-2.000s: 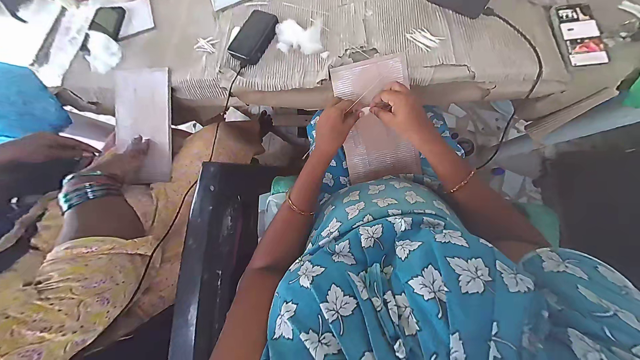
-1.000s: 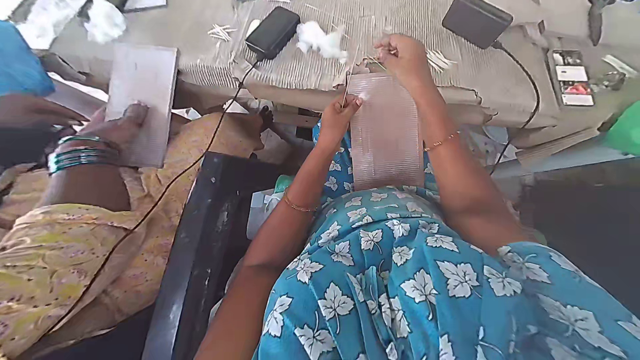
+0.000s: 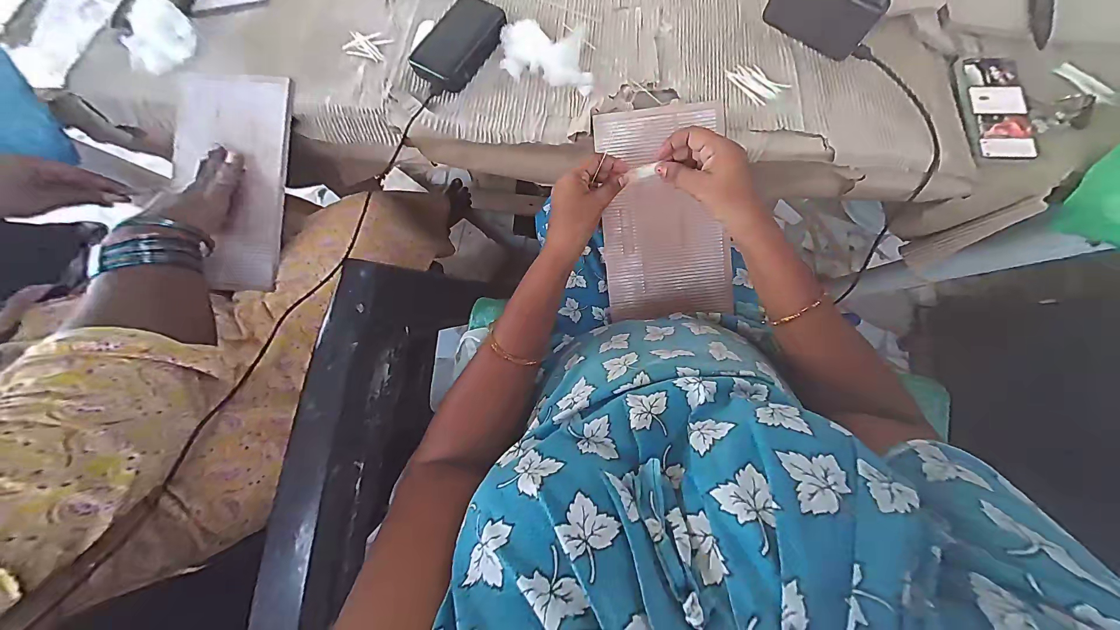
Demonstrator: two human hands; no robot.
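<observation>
A translucent ribbed board lies across my lap, its far end against the table edge. Above its upper part, my left hand and my right hand face each other with a small tuft of white cotton pinched between their fingertips. A thin stick shows at the fingers of my left hand; its full length cannot be made out. Farther off on the table lie a loose lump of white cotton and a bundle of thin white sticks.
Cardboard covers the table. A black adapter and another adapter trail cables; a phone lies at right. On the left, a co-worker's hand rests on another ribbed board. A black chair arm stands between us.
My right hand has come down from beyond the board's far end to beside my left hand. White cotton now shows between the fingertips of both hands.
</observation>
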